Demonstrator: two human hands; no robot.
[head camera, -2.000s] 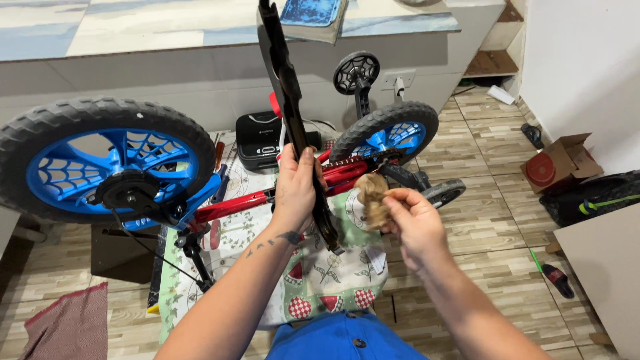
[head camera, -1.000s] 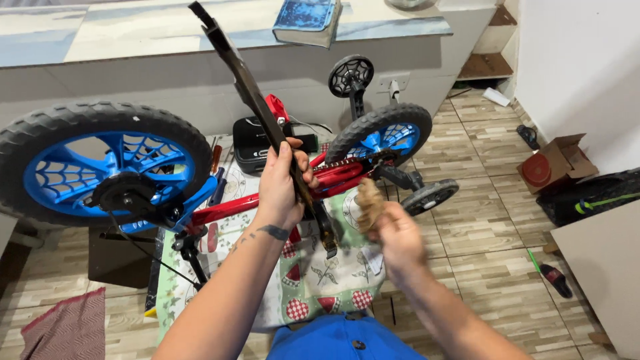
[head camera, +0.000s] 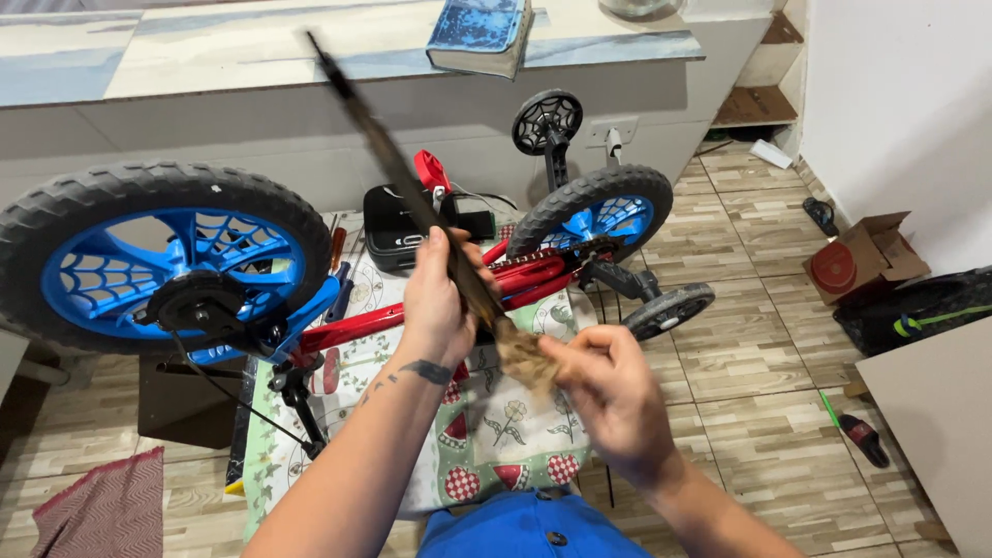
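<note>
My left hand (head camera: 442, 298) grips a long dark bar-like part (head camera: 395, 167), probably a chain guard, near its lower end; the part tilts up and left, its far end blurred. Between the fingers of my right hand (head camera: 620, 387) is a crumpled brown cloth or wad (head camera: 527, 356), which touches the part's lower end. Behind my hands a child's bicycle with a red frame (head camera: 356, 325) lies across a cloth-covered table (head camera: 511, 457). Its blue-rimmed wheels stand left (head camera: 182, 263) and right (head camera: 593, 213), with a chain and two training wheels (head camera: 668, 310) by the right one.
A black case (head camera: 391, 232) and screwdrivers (head camera: 337, 291) lie on the table behind the frame. A book (head camera: 480, 35) rests on the ledge above. On the tiled floor are a cardboard box (head camera: 868, 256), a sandal (head camera: 864, 440) and, at lower left, a patterned cloth (head camera: 105, 504).
My right hand has brought the wad against the lower end of the dark part. That part now leans further left than two seconds ago, still in my left hand.
</note>
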